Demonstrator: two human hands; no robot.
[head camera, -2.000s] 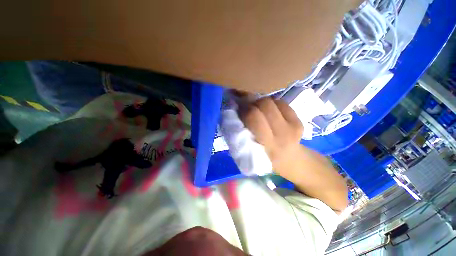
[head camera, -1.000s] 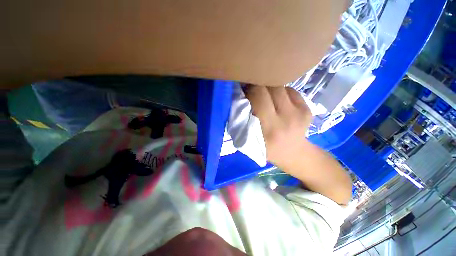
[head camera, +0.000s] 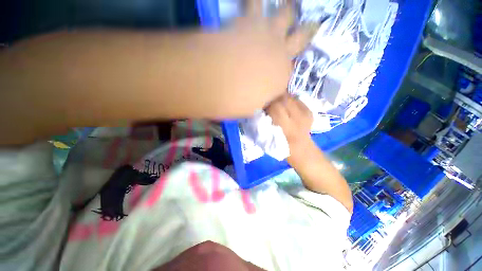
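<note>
A blue plastic tote (head camera: 338, 138) lies tilted against my body, filled with white power adapters (head camera: 332, 88) and tangled white cords (head camera: 346, 39). The cords are washed out by glare. My left hand (head camera: 277, 45) reaches across from the left edge over the tote's near part; it is blurred, and I cannot tell what its fingers hold. My right hand (head camera: 292, 119) is closed at the tote's lower near corner, on a crumpled white cloth (head camera: 266, 142) that hangs inside the rim. My left wrist overlaps the view close to the right hand's fingertips.
My light printed shirt (head camera: 174, 211) is right against the tote's near wall. More blue totes (head camera: 404, 164) stand beyond it at the right. Shelving and workstations are further off at the right edge. A bit of floor with yellow tape shows at the left.
My left arm has swung up the picture and inward, with its hand now visible over the tote. The tote's near end shows more. My right hand stays at the near corner with the cloth.
</note>
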